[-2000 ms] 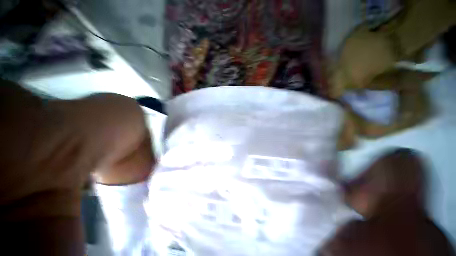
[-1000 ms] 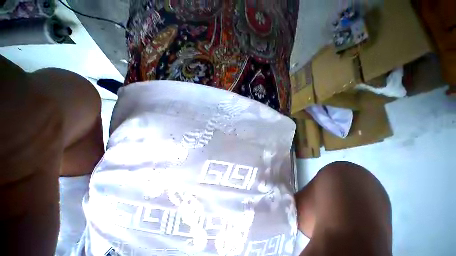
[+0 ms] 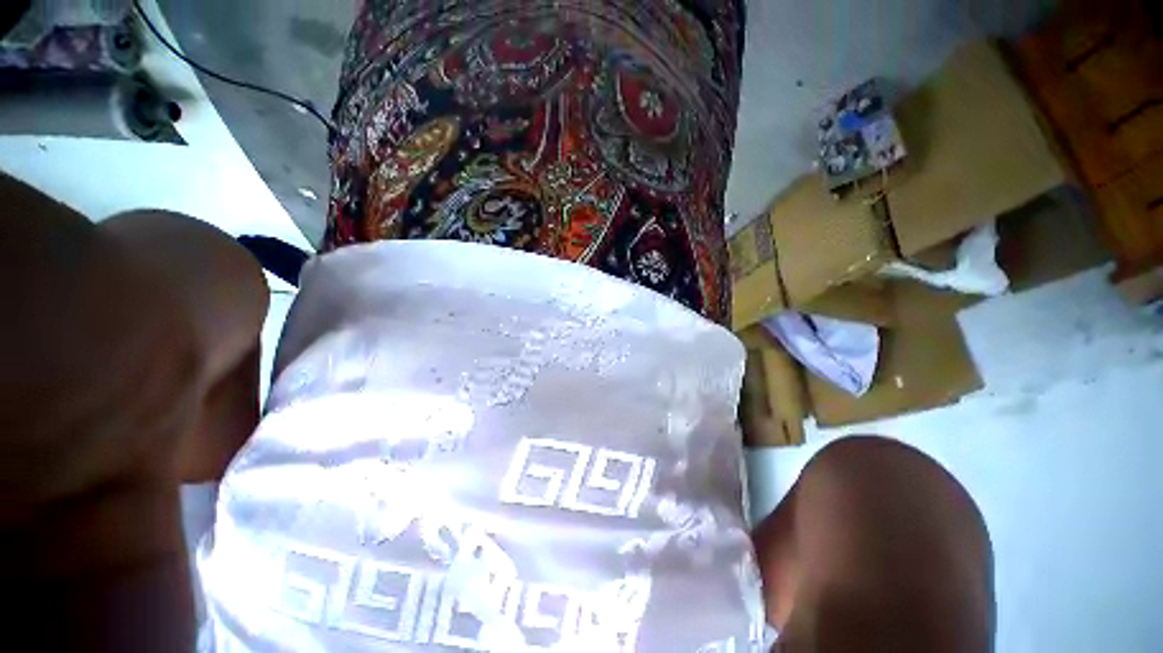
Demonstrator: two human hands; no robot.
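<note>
White shiny cloth with a square key pattern (image 3: pixel 510 421) fills the lower middle, over the wearer's own body. Below it on the body hangs dark red, orange and black paisley cloth (image 3: pixel 548 140). A bare bent arm, seemingly the left elbow (image 3: pixel 179 332), is large and dark at the left edge. Another bare arm, seemingly the right elbow (image 3: pixel 880 536), is at the lower right. Both arms are cut off by the picture's edge. Neither my left hand nor my right hand shows, and no held thing is seen.
Flattened cardboard boxes (image 3: pixel 829 242) lie on the floor at the right, with a patterned packet (image 3: pixel 861 138) and white scraps. Orange-brown wooden furniture (image 3: pixel 1103 115) stands at the upper right. A dark cable (image 3: pixel 236 79) crosses the upper left, near fabric rolls (image 3: pixel 96 102).
The view was blurred and is now sharper. The body and boxes have shifted left in the picture. Both elbows stay at the sides, the right one slightly lower than a second ago.
</note>
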